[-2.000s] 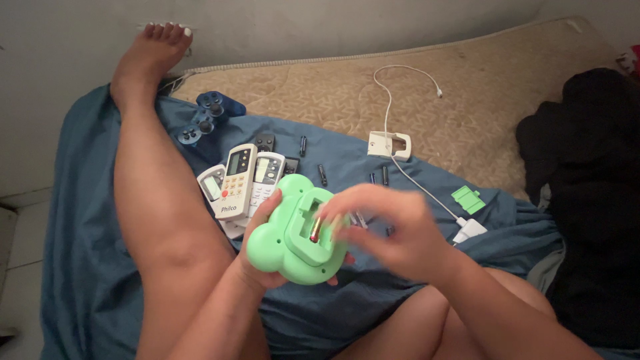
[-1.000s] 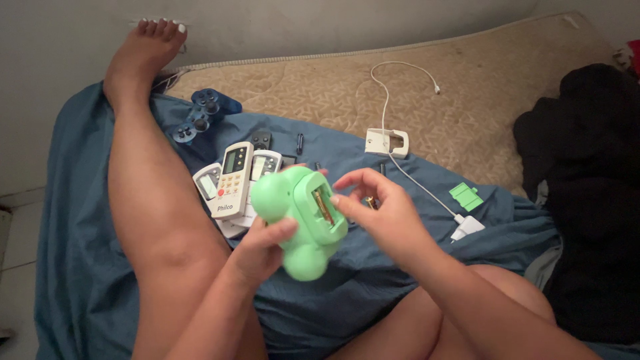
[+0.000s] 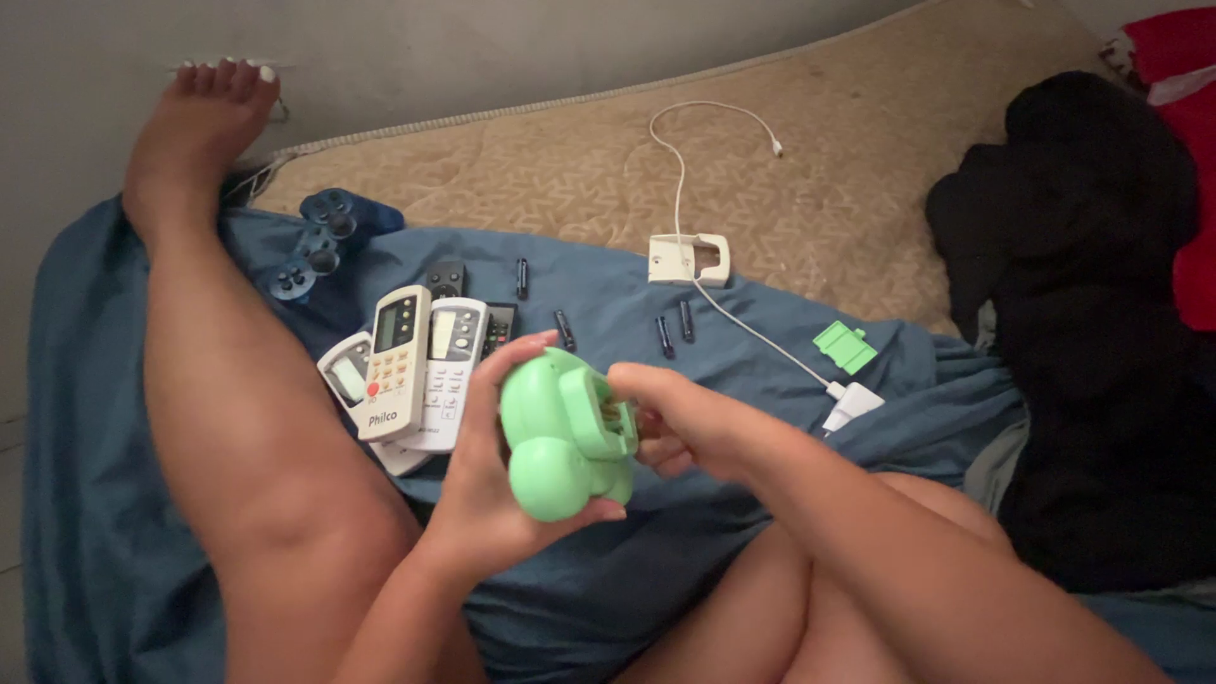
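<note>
A green plastic device with rounded lobes [image 3: 551, 432] is gripped in my left hand [image 3: 484, 494], turned so its battery compartment [image 3: 613, 415] faces right. Batteries show partly inside that compartment. My right hand [image 3: 674, 418] is at the compartment's edge with its fingers bent; whether it holds a battery is hidden. Beyond the hands, dark AAA-size batteries [image 3: 687, 321] lie on the blue sheet, one more [image 3: 522, 278] farther left. The green battery cover [image 3: 845, 348] lies to the right of them.
Several remote controls [image 3: 397, 361] are piled at the left, near a translucent blue game controller [image 3: 323, 242]. A white plastic holder [image 3: 688, 260] and a charger [image 3: 853, 408] with its cable sit beyond and to the right. Black cloth [image 3: 1054, 332] covers the right side of the mattress [image 3: 826, 218].
My left hand has tilted the green device so the compartment faces right instead of up. My right hand, away from it one second ago, is now at the compartment.
</note>
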